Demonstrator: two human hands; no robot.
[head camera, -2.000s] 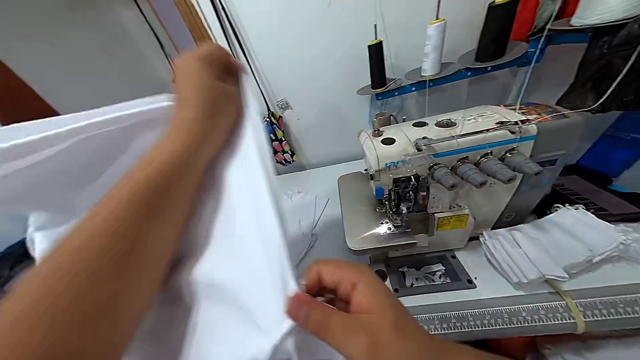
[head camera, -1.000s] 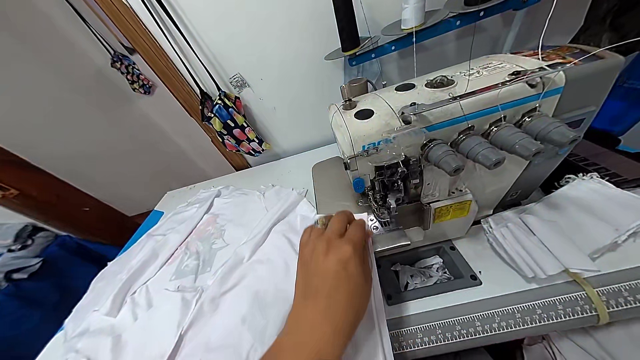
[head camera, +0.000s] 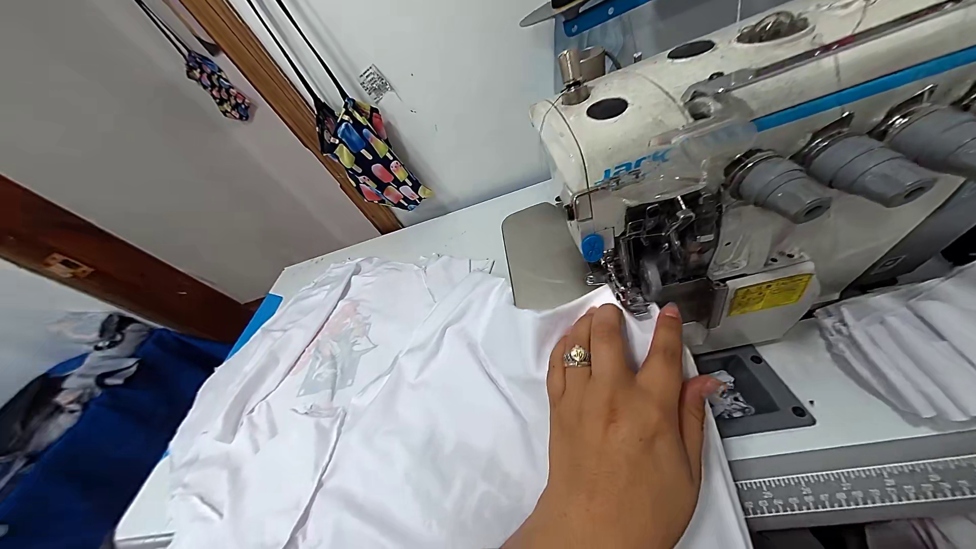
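My left hand (head camera: 625, 412), palm down with a ring on one finger, lies on a white fabric garment (head camera: 450, 389). Its fingertips touch the cloth just in front of the presser foot (head camera: 637, 303) of a white Jack overlock sewing machine (head camera: 648, 137). The cloth's upper right edge reaches the foot. A faint pinkish and grey print (head camera: 335, 354) shows on the garment's left part. The thumb tip is beside the grey recessed tray (head camera: 778, 396) in the table. My right hand is out of view.
Folded white fabric pieces (head camera: 907, 343) lie right of the machine. A measuring tape strip (head camera: 862, 488) runs along the front edge. Patterned items on cords (head camera: 381, 160) hang behind the table. Blue cloth (head camera: 114, 435) is at the lower left.
The garment was held up in both hands; it now lies spread on the table at the machine. My right hand has left the view. The view has moved closer to the machine.
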